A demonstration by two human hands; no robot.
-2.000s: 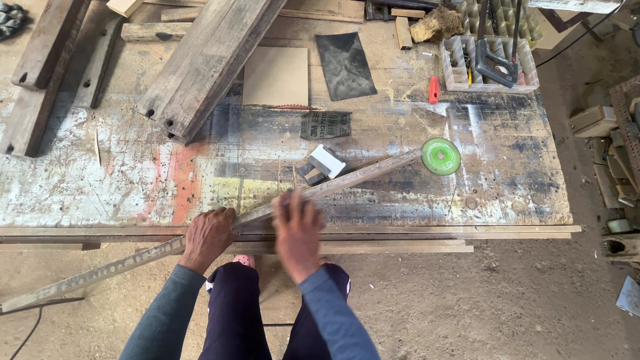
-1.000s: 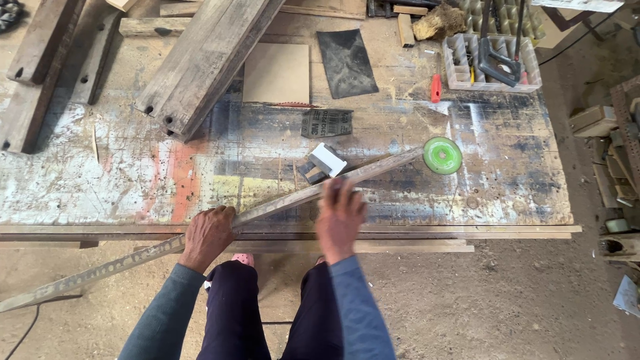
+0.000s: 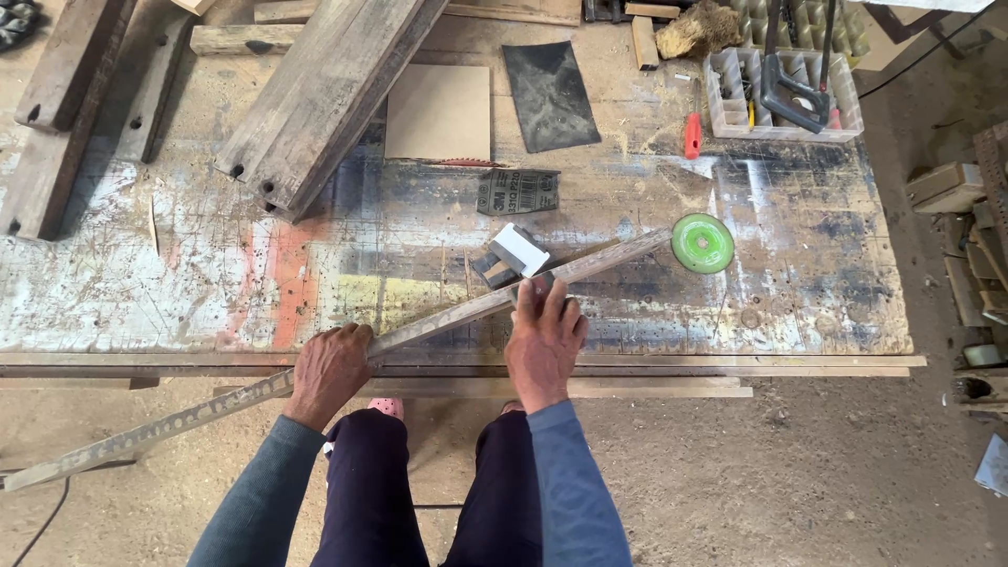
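Note:
A long, narrow wooden strip (image 3: 449, 315) lies diagonally across the front edge of the workbench, its left end out over the floor. My left hand (image 3: 331, 370) is closed around the strip at the bench edge. Further right, my right hand (image 3: 547, 339) presses a small dark piece, probably sandpaper, onto the strip with its fingertips. Just behind that hand is a small block with a white top (image 3: 521, 248). A green disc (image 3: 702, 242) lies by the strip's right end. Behind the block is a printed piece of sandpaper (image 3: 518, 192).
Thick weathered boards (image 3: 339, 102) and shorter timbers (image 3: 67, 102) occupy the back left. Toward the back are a square tan board (image 3: 438, 112), a black sheet (image 3: 550, 96), a red-handled tool (image 3: 692, 135) and a clear divided box (image 3: 787, 132). Thin strips (image 3: 827, 361) run along the front edge.
My right hand has shifted along the strip, from nearer my left hand to beside the white-topped block. My left hand stays at the same place on the strip.

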